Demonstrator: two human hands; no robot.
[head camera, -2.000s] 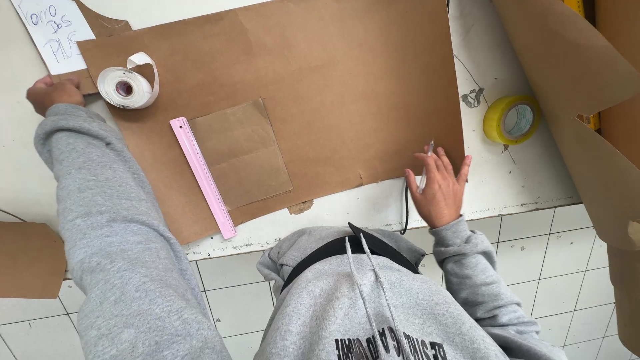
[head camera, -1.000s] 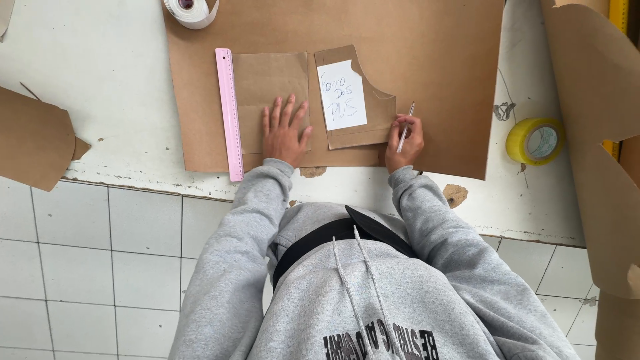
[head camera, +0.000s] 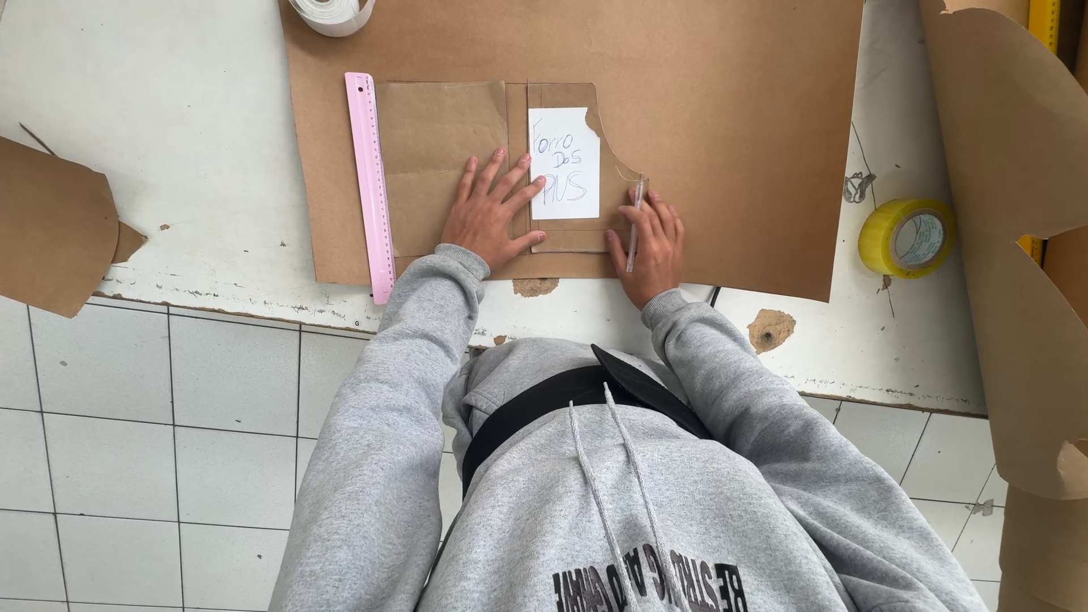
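Observation:
A large sheet of brown kraft paper (head camera: 731, 153) lies on the white table. On it are a squarish brown paper piece (head camera: 442, 127) and, to its right, a brown paper pattern piece (head camera: 565, 95) with a curved right edge and a white handwritten label (head camera: 565, 161). My left hand (head camera: 489, 212) lies flat with fingers spread, over the squarish piece, its fingertips reaching the label's left edge. My right hand (head camera: 653, 242) holds a clear-barrelled pen (head camera: 634, 225) at the pattern piece's lower right edge. A pink ruler (head camera: 371, 187) lies along the squarish piece's left side.
A white roll of tape (head camera: 336, 13) sits at the sheet's upper left. A yellow roll of adhesive tape (head camera: 907, 238) is on the table (head camera: 901, 340) at right. More brown paper hangs over the right side (head camera: 994, 170) and lies at far left (head camera: 51, 221). The table's front edge is chipped.
The labelled pattern piece, at the upper left two seconds ago, now lies beside the squarish piece. My left hand moved from that corner onto the papers. The pen stays in my right hand.

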